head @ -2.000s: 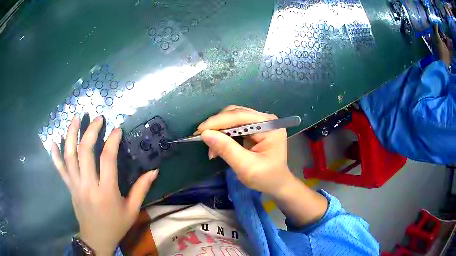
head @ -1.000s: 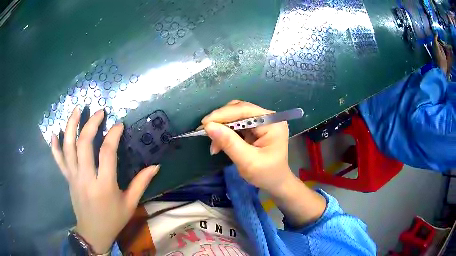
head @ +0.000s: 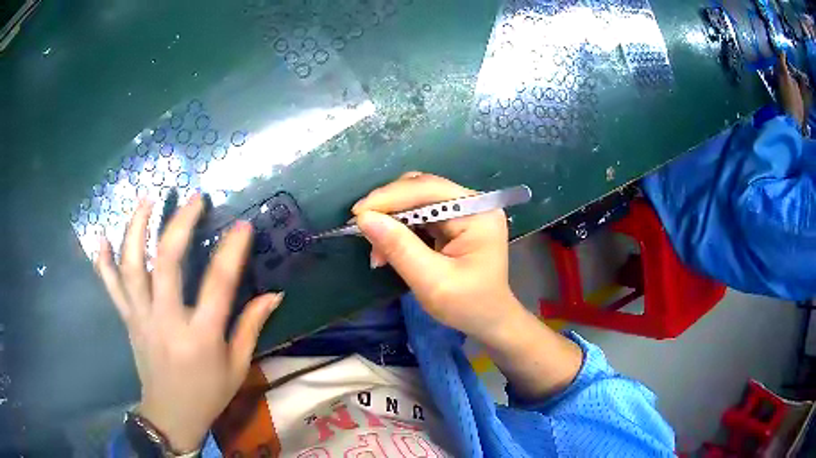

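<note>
The black camera lens cover (head: 284, 217), a rounded square with round openings, lies on the green mat. My left hand (head: 183, 313) is spread flat, its index finger over the cover's left part and its thumb beside the lower edge. My right hand (head: 447, 255) holds silver tweezers (head: 465, 206) like a pen. The tweezers' tip is at the right-hand opening of the cover; whether it grips a ring is too small to tell. A clear liner sheet (head: 268, 148) with dark-outlined rings lies beyond my left fingers, with strong glare.
More clear ring sheets (head: 537, 80) lie at the upper right, and further rings (head: 304, 54) at the top. The mat edge curves along my front. A person's blue sleeve (head: 734, 206) is at the right, above a red stool (head: 667, 295).
My left index finger has moved right, onto the cover's left part. My right hand and the tweezers have shifted slightly up and left, with the tip staying by the right-hand opening.
</note>
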